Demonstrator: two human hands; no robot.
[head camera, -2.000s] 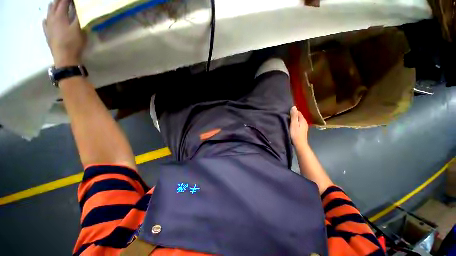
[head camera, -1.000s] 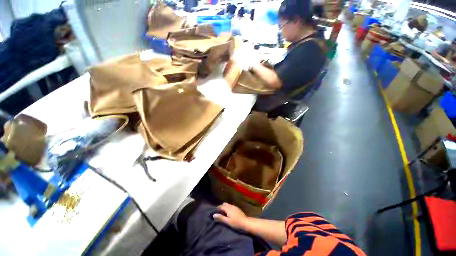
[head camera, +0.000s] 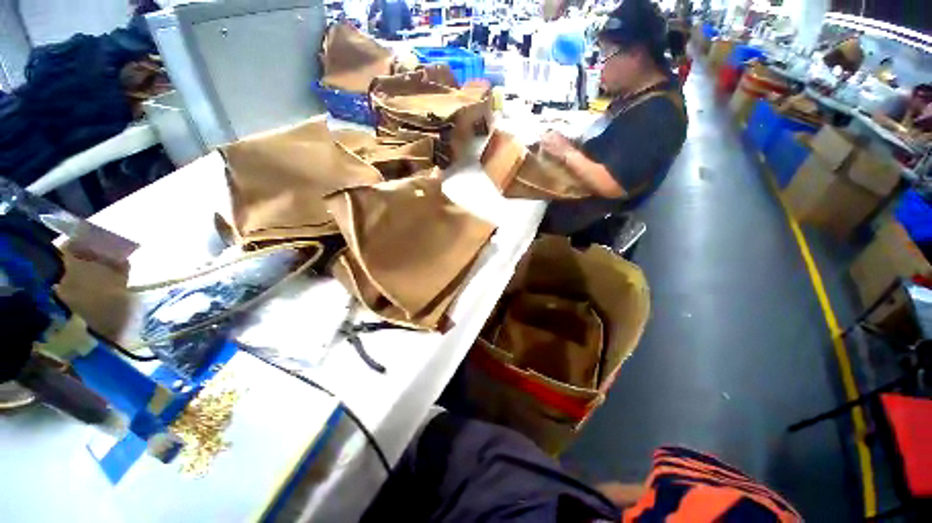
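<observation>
My left hand is out of the picture. Of my right arm only a strip of skin (head camera: 619, 494) shows between the striped sleeve and my dark lap at the bottom edge; its fingers are hidden. A gold hardware pile (head camera: 207, 429) lies loose on the pale work board (head camera: 268, 441), beside the blue press (head camera: 112, 378) at the left. Brown bag bodies (head camera: 414, 248) lie stacked on the white table, touching and overlapping. Black pliers (head camera: 365, 342) lie open-handled in front of them.
A carton (head camera: 621, 306) with a red band holds brown bag bodies beside my lap. A clear plastic bag (head camera: 210, 301) and a black cable (head camera: 363, 429) lie near the press. A seated person (head camera: 639, 133) handles a brown bag farther along. An aisle (head camera: 715, 337) runs right.
The view has swung up and right from my lap to the table and aisle. My left hand has left the picture. My right hand, seen on my thigh a second ago, is now mostly hidden.
</observation>
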